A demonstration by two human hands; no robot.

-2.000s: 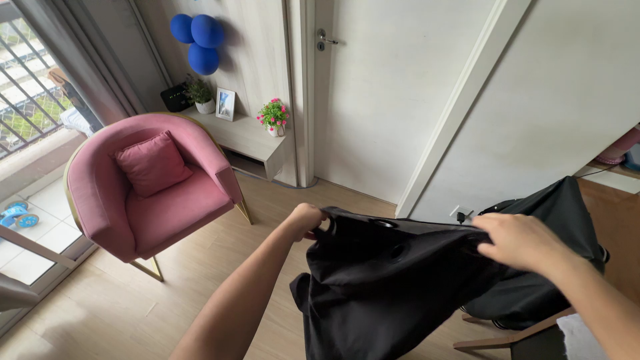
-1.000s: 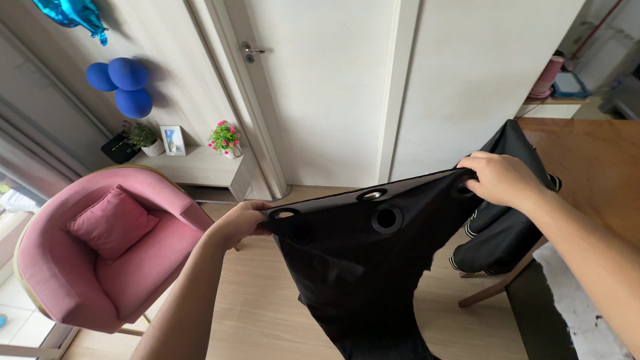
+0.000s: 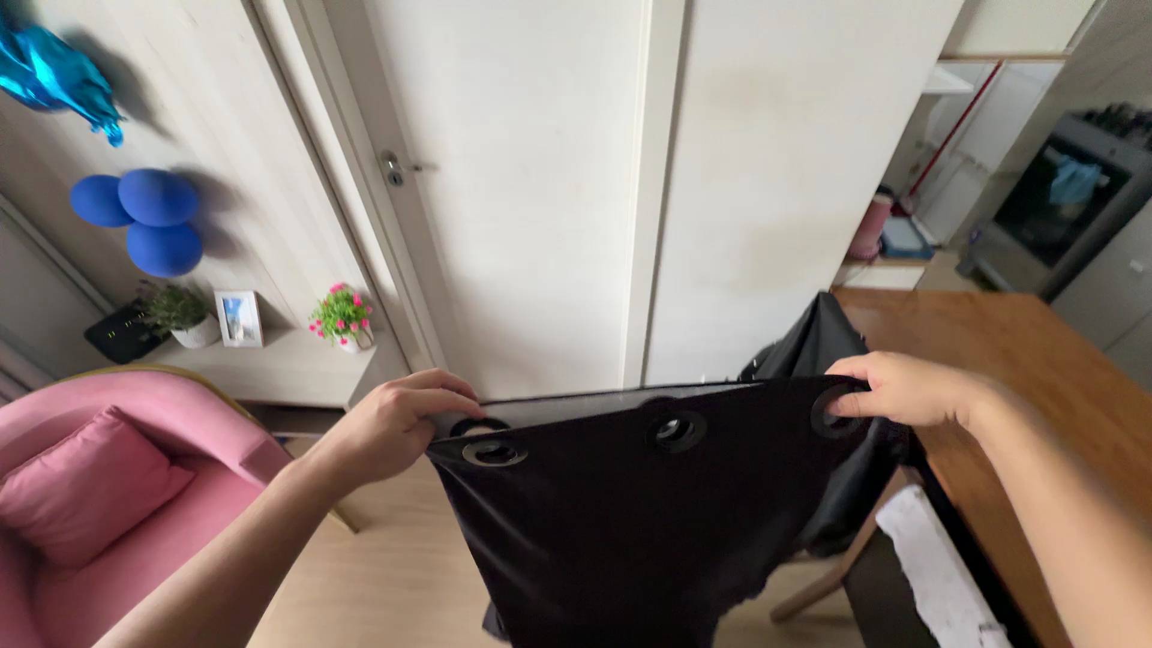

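Observation:
A black grommet-top curtain (image 3: 612,522) hangs stretched between my two hands, its top edge nearly level. My left hand (image 3: 400,423) grips the top corner beside a metal ring (image 3: 495,453). My right hand (image 3: 900,389) pinches the top edge at another ring (image 3: 837,411), with the thumb at its opening. A further ring (image 3: 677,432) shows midway between them. The greyish inner side of the fabric is visible along the top. The lower part of the curtain runs out of view. More dark fabric (image 3: 814,337) drapes behind my right hand by the table's edge.
On the right stand a wooden table (image 3: 981,328) and a chair with white cloth (image 3: 940,567) on it. A pink armchair (image 3: 135,540) is at the left. Behind it, a shelf (image 3: 288,369) holds plants and a photo frame. A white door (image 3: 522,180) stands ahead.
The curtain's top edge, bunched and folded earlier, is now spread wider with its rings facing me. Both hands keep their hold. The view has swung right, showing more of the table.

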